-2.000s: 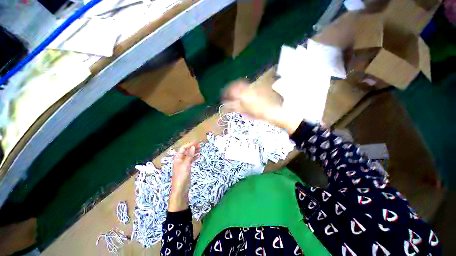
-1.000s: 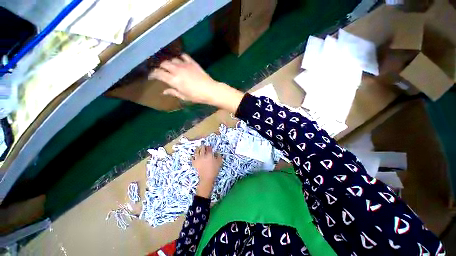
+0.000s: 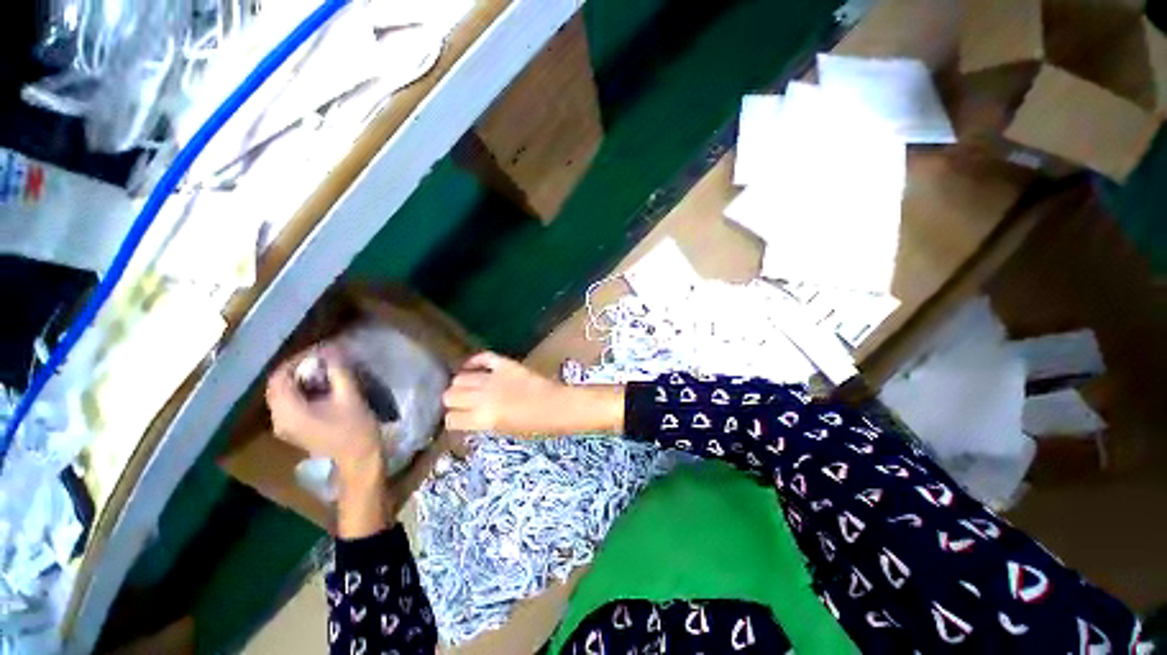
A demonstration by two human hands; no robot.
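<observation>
An open brown carton (image 3: 262, 463) stands on the green belt at the left, partly under the grey-edged shelf. A rounded, bagged white product (image 3: 416, 378) with a dark part lies in it. My left hand (image 3: 326, 416) is over the carton, fingers curled around a small pale, blurred item at the bag. My right hand (image 3: 493, 397) is at the carton's near right edge, fingers bent; what they hold, if anything, is hidden. The heap of thin white cables (image 3: 525, 525) lies on the ledge below my right forearm.
White sheets (image 3: 832, 192) lie on the ledge at upper right. Another carton (image 3: 544, 128) is farther along the belt. The shelf edge (image 3: 307, 275) and blue hose (image 3: 160, 192) are at left. A large open carton (image 3: 1101, 346) stands at right.
My left hand has moved from the cable heap to the carton. My right hand has drawn back to the carton's near side. The carton and its bagged product now show more fully.
</observation>
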